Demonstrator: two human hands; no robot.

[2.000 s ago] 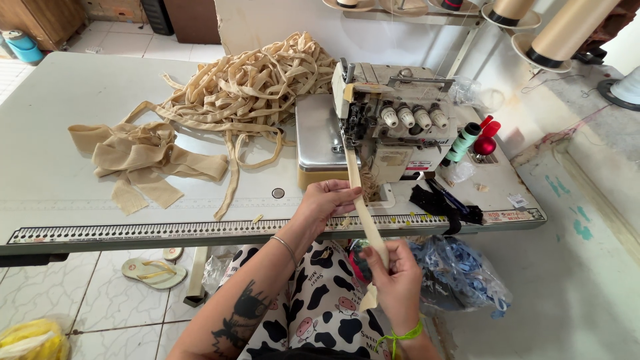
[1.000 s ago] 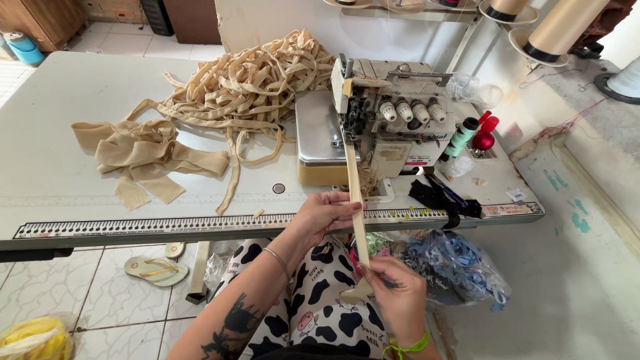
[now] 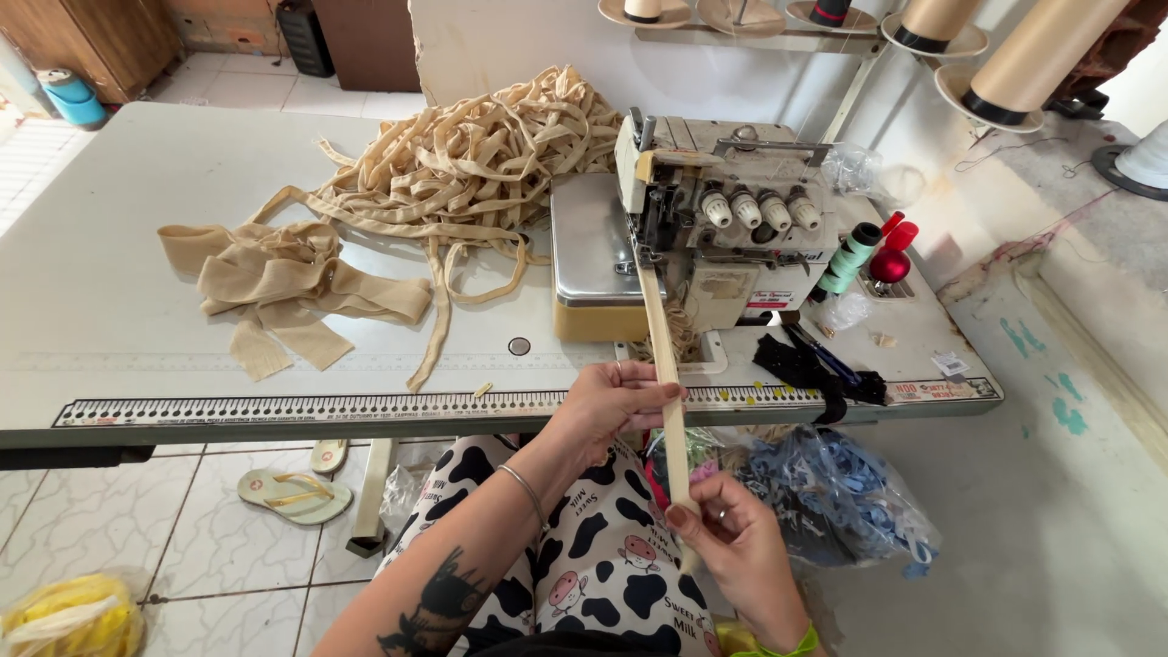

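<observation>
A folded beige fabric strip (image 3: 673,415) runs from the needle area of the overlock sewing machine (image 3: 730,210) down over the table edge toward my lap. My left hand (image 3: 616,406) pinches it between thumb and fingers at the table's front edge. Lower down, my right hand (image 3: 744,547) grips the strip near its free end, which hangs below the fingers. Left of the machine lies a large heap of narrow beige strips (image 3: 474,164). Wider beige fabric pieces (image 3: 274,283) lie loosely folded at the left of the table.
A metal-topped box-like part (image 3: 598,246) adjoins the machine's left side. Green thread (image 3: 851,255), a red pincushion-like ball (image 3: 890,265) and black cloth (image 3: 803,370) with a tool lie right. Thread cones (image 3: 1040,55) stand above. A bag of blue scraps (image 3: 839,493) hangs or rests below the table.
My right hand has moved down along the strip, away from the machine, compared with two seconds ago. My left hand keeps its hold near the table edge.
</observation>
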